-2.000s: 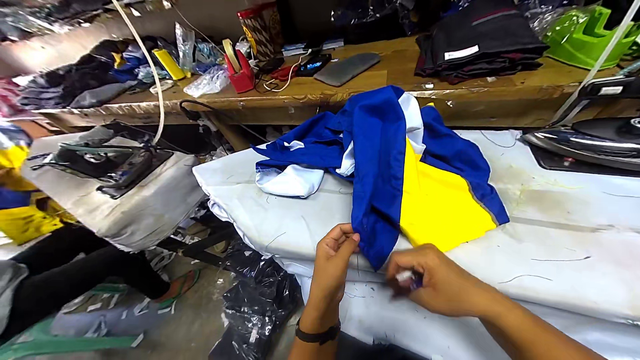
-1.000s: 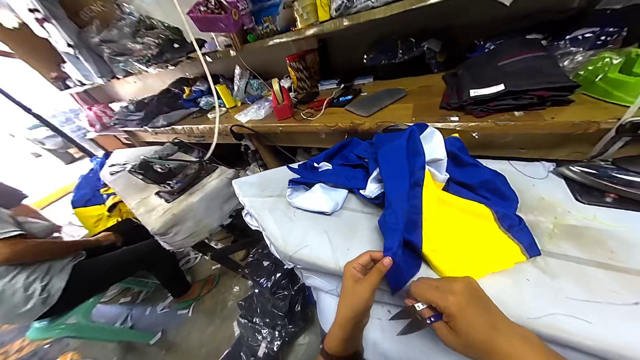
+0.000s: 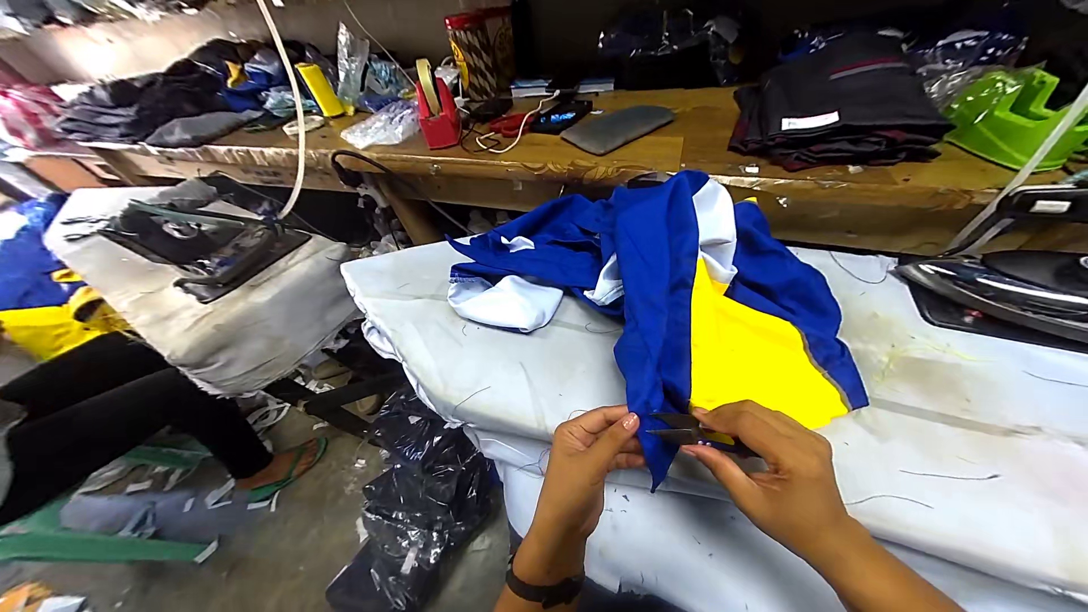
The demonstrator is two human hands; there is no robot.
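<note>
A blue, yellow and white garment point(image 3: 654, 289) lies bunched on the white cloth-covered ironing table point(image 3: 935, 408). Its blue lower corner reaches the front of the tabletop, where my left hand point(image 3: 586, 467) pinches its edge between thumb and fingers. My right hand point(image 3: 773, 467) grips small thread snips point(image 3: 676, 429) just right of that pinch. The snips' two dark blades point left, a little apart, over the blue corner. Whether they touch the fabric I cannot tell.
An iron point(image 3: 1011, 285) rests on a dark pad at the right. Another iron point(image 3: 238, 255) stands on a padded board at the left, near a seated person's legs point(image 3: 127, 408). Behind runs a wooden shelf point(image 3: 697, 144) with folded dark garments point(image 3: 841, 102) and a red tape dispenser point(image 3: 438, 115). Black plastic point(image 3: 425, 484) lies below.
The snips have moved up from below the blue corner to over it, blades pointing left. My left hand still holds the blue edge.
</note>
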